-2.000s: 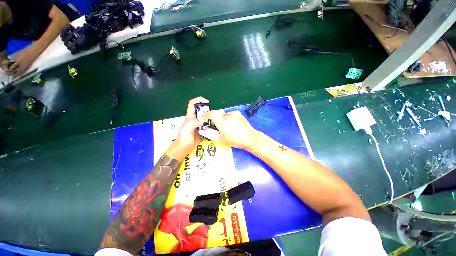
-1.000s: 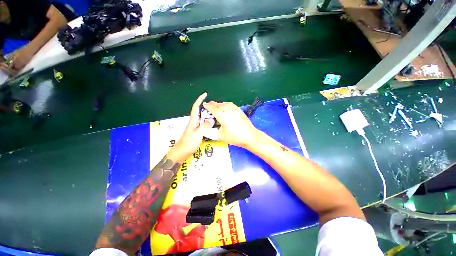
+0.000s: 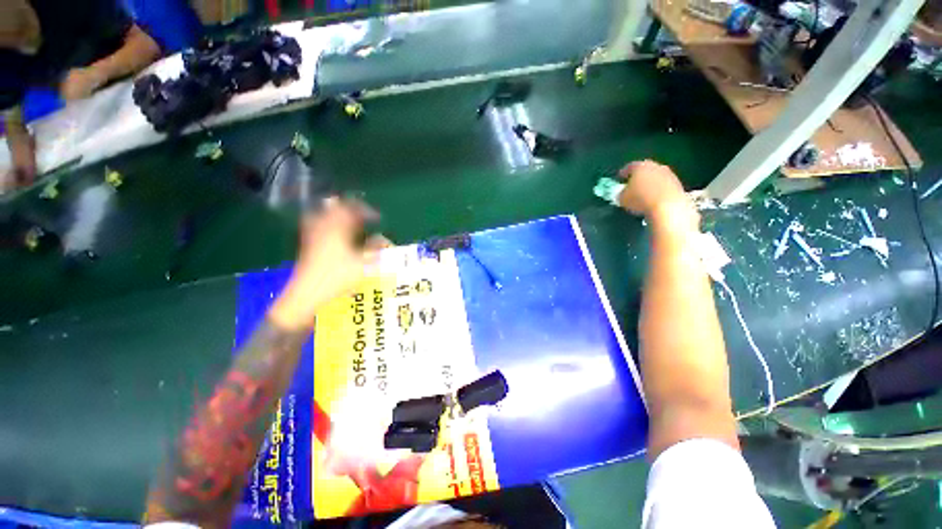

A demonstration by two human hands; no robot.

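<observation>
My left hand [image 3: 336, 258] is blurred, over the back left edge of the printed sheet [image 3: 547, 341]. A blurred dark part [image 3: 358, 214] is at its fingertips. My right hand [image 3: 651, 191] is stretched over the belt at the right, its fingers closed at the right edge of a pale green circuit board [image 3: 606, 189]. Black housings lie on the sheet, a pair [image 3: 415, 418] and a single one [image 3: 481, 390] at an angle. A black piece with a thin cord [image 3: 450, 244] lies at the sheet's back edge.
The dark green belt [image 3: 413, 170] carries small boards and dark leads. A white block [image 3: 711, 253] with a white cord lies at the right, near a slanted metal post [image 3: 795, 109]. Black parts [image 3: 217, 78] are heaped across the belt, beside a person's arms.
My hands have parted; the left moved left and the right reached out to the green board. Belt items have shifted left. The sheet's back edge and the piece with the cord are now uncovered.
</observation>
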